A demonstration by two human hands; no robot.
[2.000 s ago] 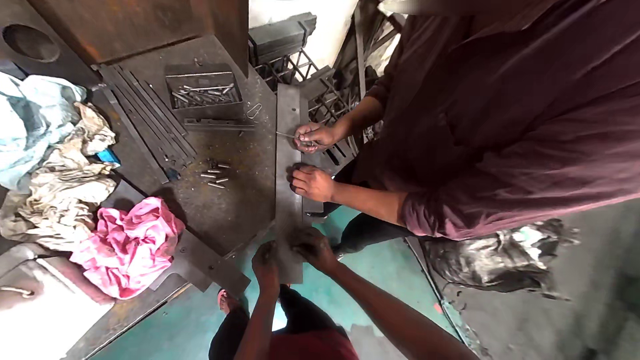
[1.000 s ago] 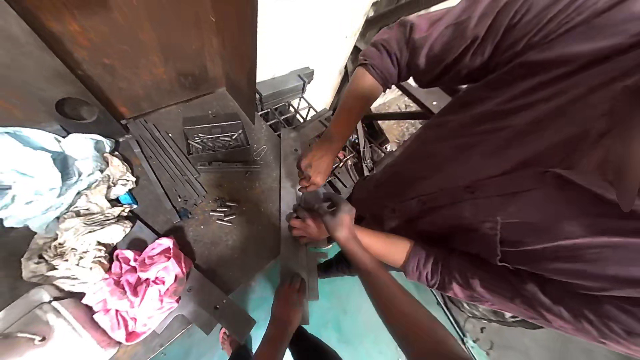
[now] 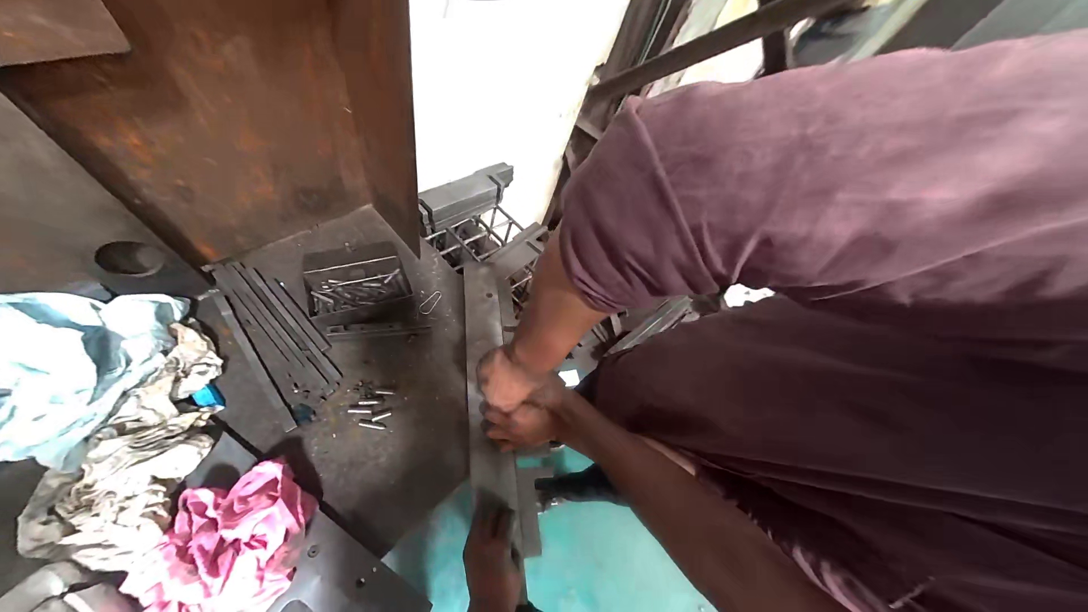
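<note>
A long flat metal bar (image 3: 491, 476) with a hole near its far end lies along the right edge of the metal worktable (image 3: 425, 442). My left hand (image 3: 495, 535), blurred, grips its near part. My right hand (image 3: 551, 398) reaches in from the lower right to the co-worker's hands at the bar's middle; its fingers are largely hidden, so its hold cannot be told. One co-worker's hand (image 3: 506, 380) is closed just above the other (image 3: 517, 427), both at the bar. A second metal strip (image 3: 529, 518) shows beside the bar's near end.
Left of the bar are short metal pins (image 3: 371, 416), a metal box of pins (image 3: 357, 285), long thin metal strips (image 3: 272, 327) and a wire loop (image 3: 431, 302). A pink cloth (image 3: 242, 527) and other rags (image 3: 136, 484) lie farther left. The co-worker's torso (image 3: 807, 382) fills the right side.
My right hand has moved from the bar's near end up to the co-worker's hands. The co-worker has leaned in closer, with both hands now together. The view has shifted nearer.
</note>
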